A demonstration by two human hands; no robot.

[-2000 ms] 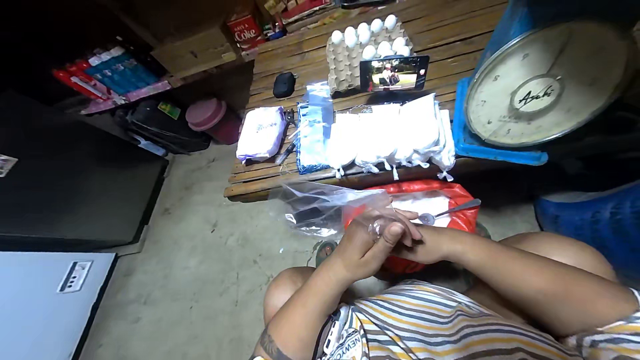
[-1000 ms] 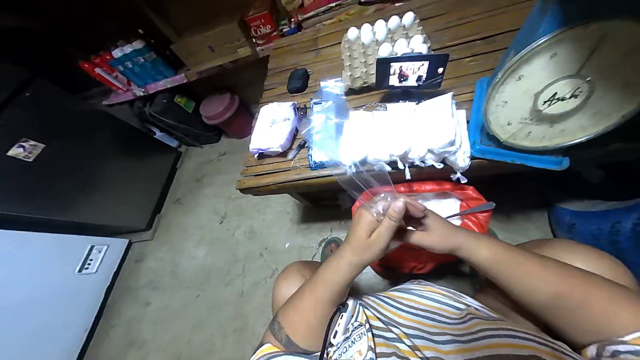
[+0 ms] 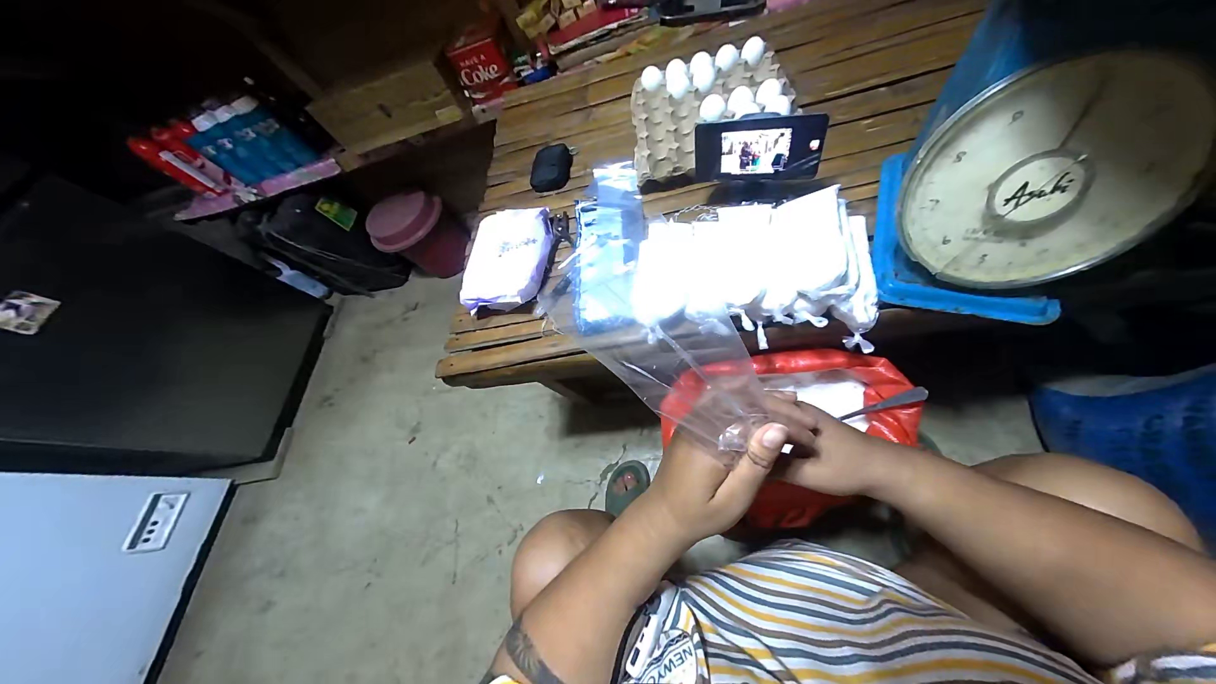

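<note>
A clear plastic bag (image 3: 665,370) stretches up and left from my hands, its lower end gathered at my fingers. My left hand (image 3: 708,480) is closed on that end, thumb uppermost. My right hand (image 3: 826,446) meets it from the right, its fingers partly hidden behind the left; whether it grips the bag too is unclear. Beneath them stands a red plastic bag (image 3: 883,366) holding white contents (image 3: 831,399), with a metal spoon (image 3: 883,404) across its right side. Tied bags of white contents (image 3: 798,247) lie in a row on the slatted wooden table, beside a blue-and-clear pack (image 3: 608,247).
On the wooden table (image 3: 513,356) are a purple-white packet (image 3: 508,256), a black case (image 3: 551,168), an egg tray (image 3: 660,133) with several eggs, and a propped phone (image 3: 762,147). A blue dial scale (image 3: 969,302) stands at right. A blue sack (image 3: 1130,427) sits at far right.
The clear plastic bag, lying loosely left of my hands two seconds ago, now extends up from my left hand over the table edge. Both hands have stayed close together above the red bag.
</note>
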